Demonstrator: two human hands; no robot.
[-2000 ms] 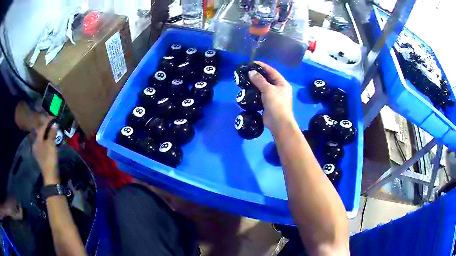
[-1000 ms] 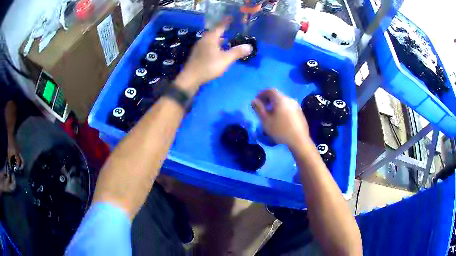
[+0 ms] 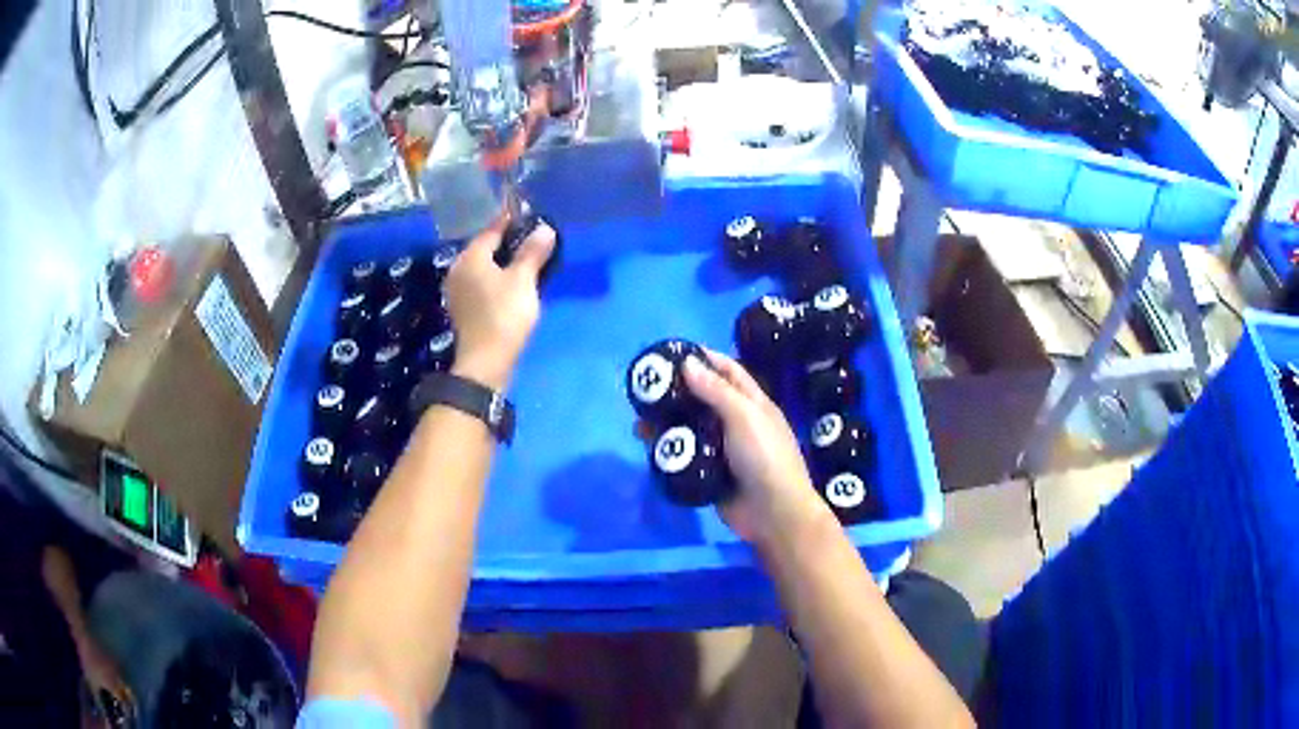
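My left hand, with a dark wristband, holds a black ball directly under the tip of the upright metal machine head. My right hand holds two 8-balls above the middle of the blue tote, their white 8 circles facing left. Rows of 8-balls sit along the tote's left side. A looser group of 8-balls lies at its right side. My fingers partly hide the ball under the head.
A brown carton and a scale with a green display stand at left. A dark tub and another person's hand are at lower left. A side tote on a metal stand is at upper right, stacked totes at lower right.
The view has turned right. My left hand came from the tub side to the machine head. My right hand put balls down in the tote, and now holds two there.
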